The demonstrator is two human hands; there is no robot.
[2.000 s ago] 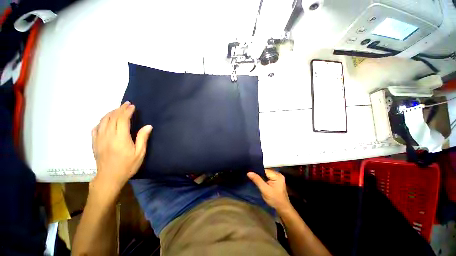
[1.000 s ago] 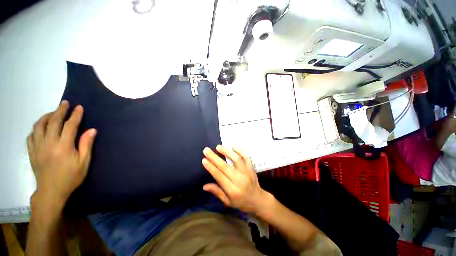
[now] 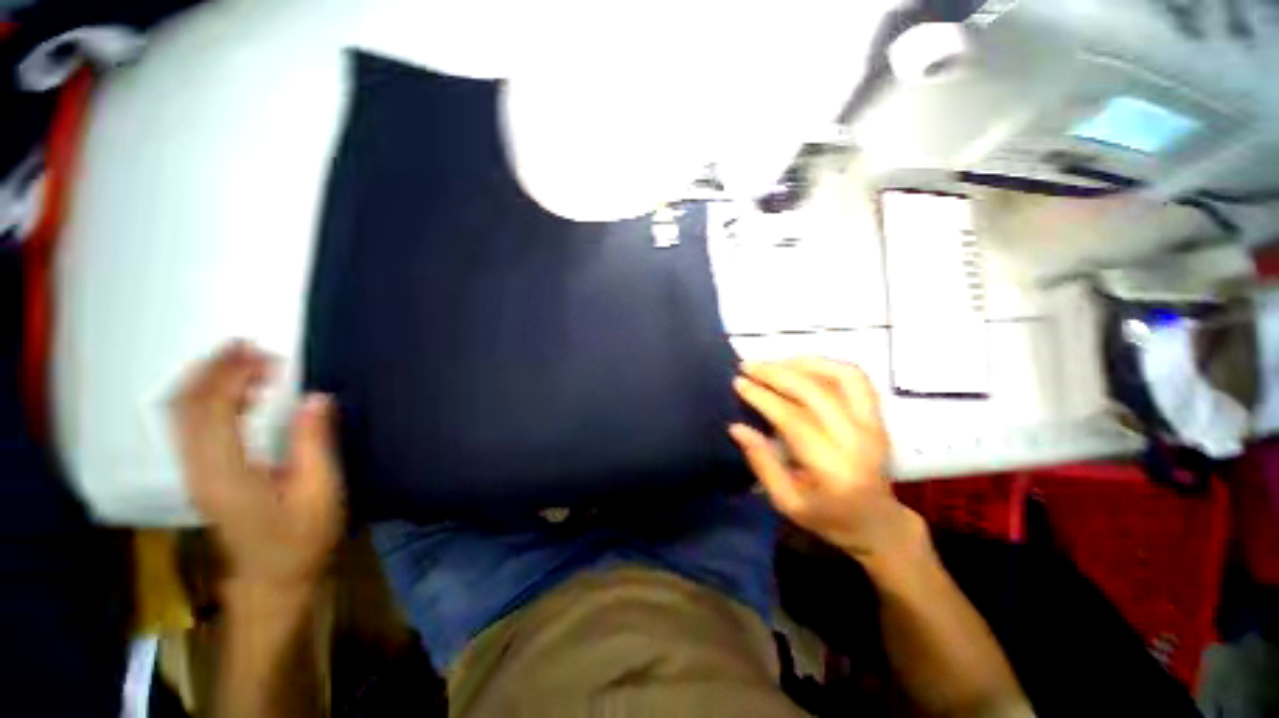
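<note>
The dark garment panel (image 3: 519,323) lies flat on the white table, its curved cutout at the top and its near edge over the wearer's lap. Its upper right edge is at the presser foot (image 3: 666,226), which is blurred in glare. My left hand (image 3: 262,456) is blurred at the panel's lower left edge, fingers apart; whether it touches the cloth is unclear. My right hand (image 3: 821,442) is at the panel's right edge, with thumb and fingertips at the cloth edge.
The white machine head (image 3: 1038,105) with its screen is at the upper right. A smartphone (image 3: 936,292) lies right of the needle area. An accessories box (image 3: 1178,358) is at the table's right end. Red baskets (image 3: 1136,547) stand below right. A red edge (image 3: 45,309) runs along the left.
The panel has moved away from the wearer through the machine, showing its curved cutout. My right hand has come to the panel's right edge. The left hand's fingers no longer lie flat on the cloth.
</note>
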